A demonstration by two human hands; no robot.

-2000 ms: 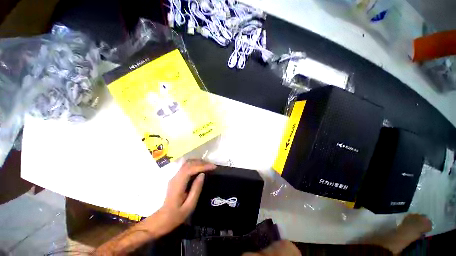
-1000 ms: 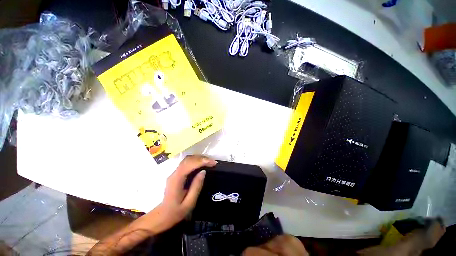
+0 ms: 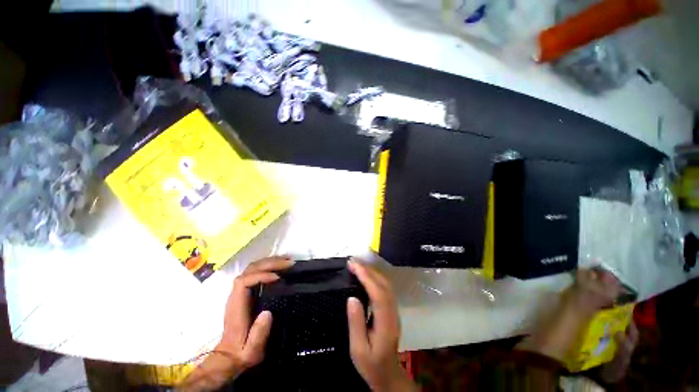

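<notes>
A black box point(image 3: 310, 325) with small pale print stands at the bench's near edge, its lower part cut off by the frame. My left hand point(image 3: 249, 321) grips its left side, fingers over the top edge. My right hand point(image 3: 375, 325) grips its right side. The cable in the box that showed before is covered. A yellow outer sleeve point(image 3: 195, 195) with an earbuds picture and black tab lies flat on clear wrap at the left.
Packed boxes point(image 3: 437, 203) stand at the right. Short charging cables point(image 3: 253, 57) and a small wrapped white part point(image 3: 410, 112) lie on the black strip. A bag of cables point(image 3: 42, 180) is far left. Another person's hands point(image 3: 594, 295) hold a yellow box. An orange flask point(image 3: 598, 29) lies by the wall.
The black flap now covers the box's inside and the white cable. My right hand has moved up to its right side. The view has shifted right. The other person's hands now hold a yellow box.
</notes>
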